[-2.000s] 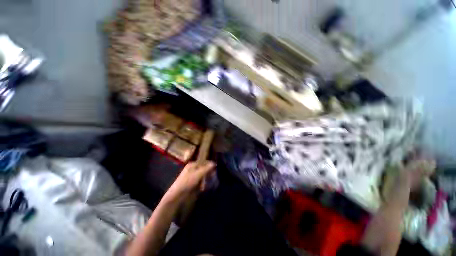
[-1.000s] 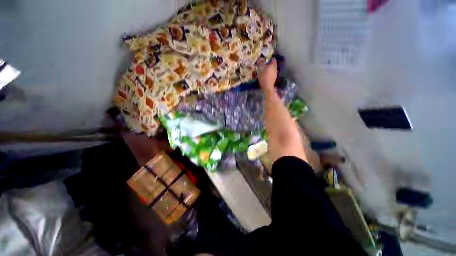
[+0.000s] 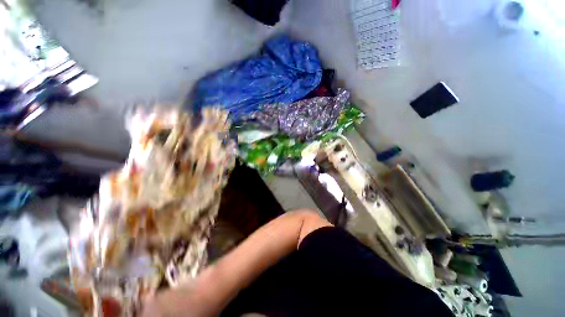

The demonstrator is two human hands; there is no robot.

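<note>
The food-print cloth [image 3: 158, 204] is a bunched, blurred heap of cream, orange and brown at the left centre. My right forearm, bare below a black sleeve, crosses from the centre to the lower left. My right hand [image 3: 162, 303] is blurred at the bottom edge, against the lower part of the cloth, and holds it; its fingers cannot be made out. A blurred brown shape lies at the cloth's lower left; I cannot tell what it is. My left hand cannot be made out.
A pile by the wall has blue cloth [image 3: 257, 80], grey-purple print [image 3: 303, 117] and green print [image 3: 272, 155]. Right of it is a pale spotted roll or board [image 3: 372, 201]. A dark flat object [image 3: 435, 99] and a printed sheet [image 3: 378, 37] are on the wall. Black-and-white cloth [image 3: 464, 300] shows lower right.
The food-print cloth has come off the pile, down and left with my right hand, uncovering blue cloth. The view has shifted, and the strapped box no longer shows clearly.
</note>
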